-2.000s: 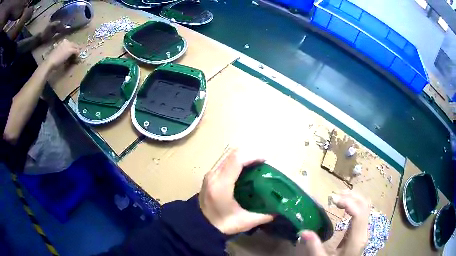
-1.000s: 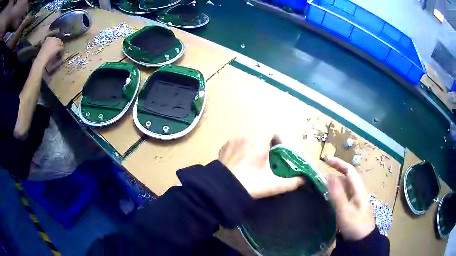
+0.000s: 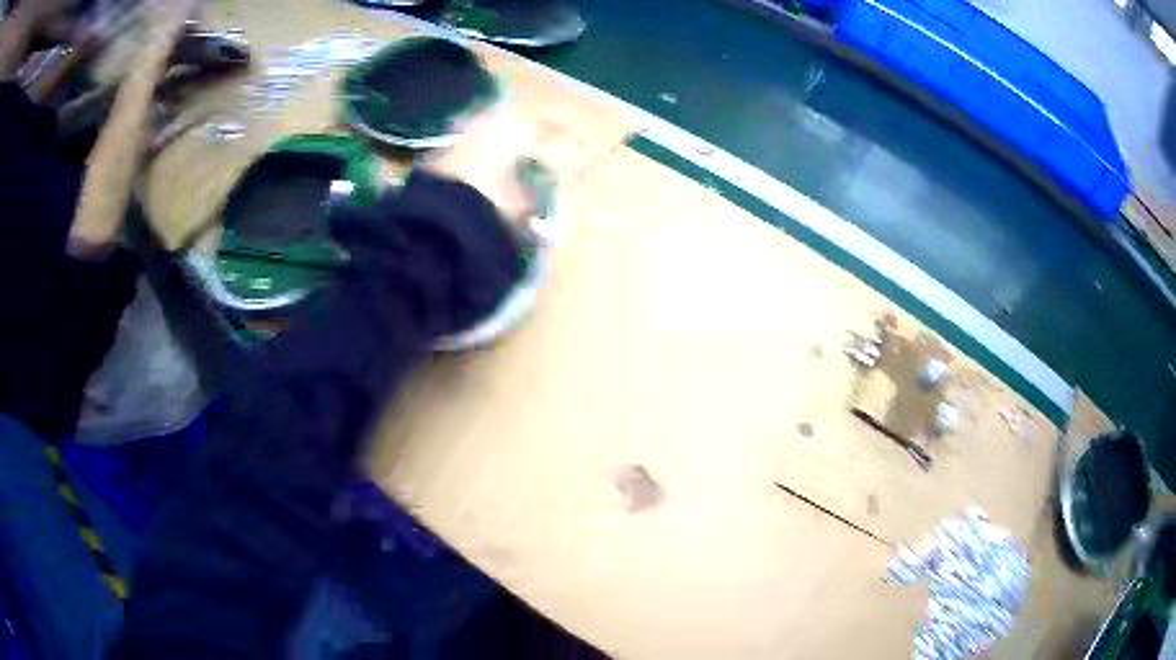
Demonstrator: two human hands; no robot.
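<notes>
My left arm in a dark sleeve reaches across to the green housing (image 3: 497,322) nearest me on the left. My left hand (image 3: 506,152) is blurred at its far edge; its grip cannot be made out. The sleeve hides most of that housing, and its pale rim shows below. Two more green housings, one to the left (image 3: 245,277) and one behind (image 3: 419,90), lie beside it. My right hand is not in view.
Loose fittings (image 3: 967,580) lie at lower right, near a stained patch with whitish blobs (image 3: 918,387). More housings (image 3: 1105,496) lie at the right edge. Blue crates (image 3: 993,97) stand beyond the dark green surface. Another person's arm (image 3: 123,155) is at upper left.
My left hand has left the housing held in front of me and moved to the left housing. My right hand has gone out of view. The held housing is no longer in front of me.
</notes>
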